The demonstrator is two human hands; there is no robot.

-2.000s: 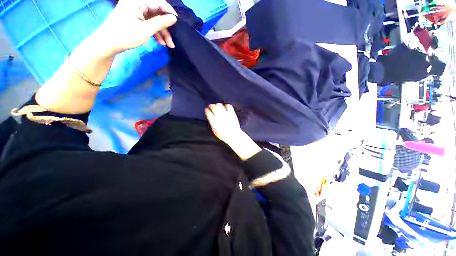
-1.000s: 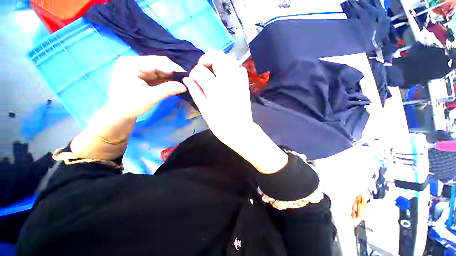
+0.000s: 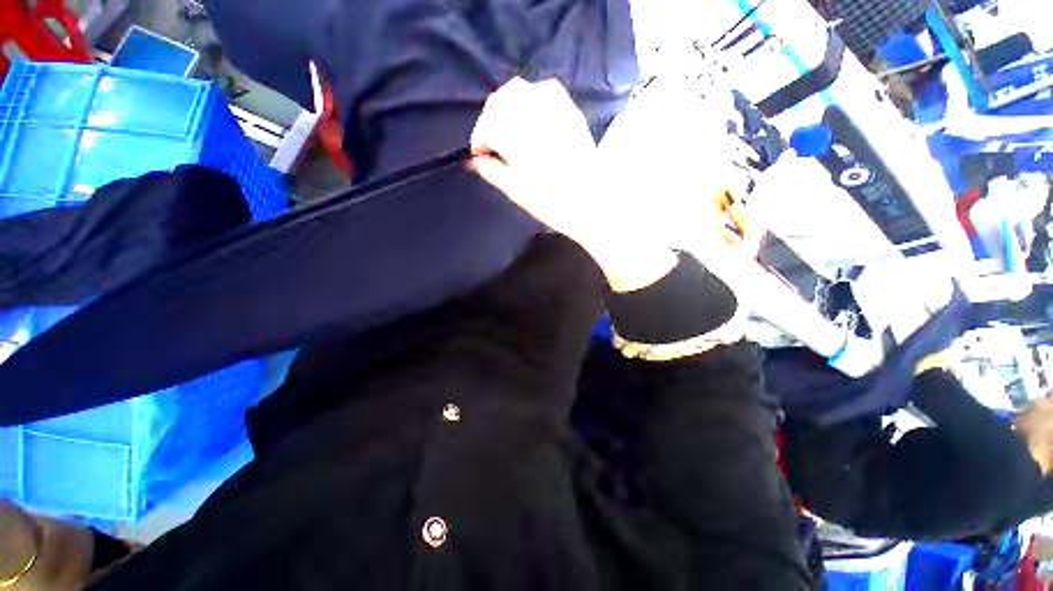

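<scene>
A long navy cloth panel (image 3: 289, 271) stretches from the left edge of the picture across the front of my body. More navy cloth (image 3: 462, 52) lies bunched at the top. My right hand (image 3: 549, 162) is shut on the panel's upper edge, fingertips pinching a dark folded rim. My left hand is cut off by the picture's edge; only the bare wrist with a bracelet shows at the bottom left corner. Whether it holds anything is hidden.
Blue plastic crates (image 3: 104, 116) stand at left, with dark cloth (image 3: 150, 219) over one. The sewing machine's white head (image 3: 768, 46) and control panel (image 3: 866, 185) are at upper right. Orange-handled scissors (image 3: 730, 216) lie beside my right wrist. Another person's dark sleeve (image 3: 924, 468) shows at right.
My hands, together at the cloth a second ago, are now apart. My left hand has moved down and out at the left. The panel now stretches leftward, and the view has shifted.
</scene>
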